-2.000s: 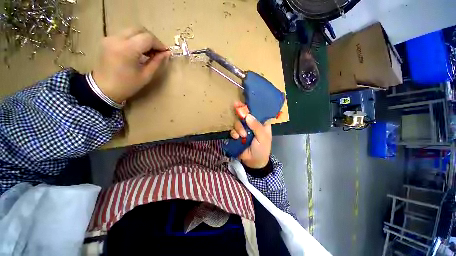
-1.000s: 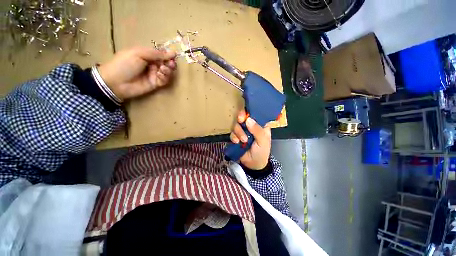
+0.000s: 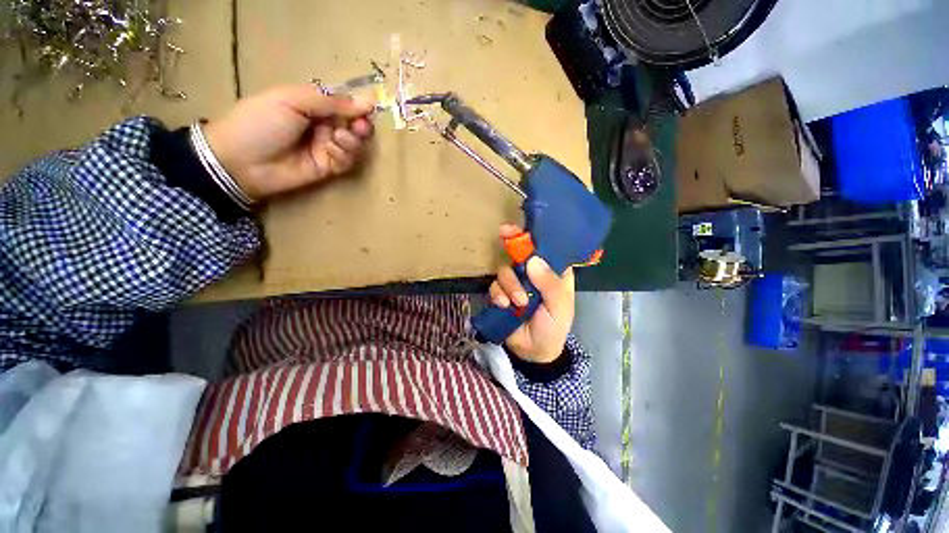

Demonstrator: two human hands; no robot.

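My left hand (image 3: 286, 141) is over the cardboard work sheet (image 3: 343, 234), fingertips pinched on a small gold and silvery terminal piece (image 3: 395, 100). Thin branches of metal stick out beyond the fingertips; its exact shape is blurred. My right hand (image 3: 538, 307) holds the grip of the dark blue soldering gun (image 3: 562, 211), with the orange trigger (image 3: 518, 246) showing above the fingers. The gun's dark barrel points up and left. Its bent tip is at the terminal piece; whether they touch is unclear. The thin shiny feed tube (image 3: 484, 161) runs below the barrel.
A tangled pile of loose terminals (image 3: 88, 42) lies at the far left. A round black grille (image 3: 682, 26) and a dark oval holder (image 3: 636, 172) are at the right of the green bench. Beyond are a cardboard box (image 3: 747, 146), a wire reel (image 3: 725, 268), blue bins (image 3: 879, 151) and racks.
The soldering gun and my right hand have shifted slightly right and down. The trigger shows more fully. My left hand has turned since the earliest frame and still pinches metal.
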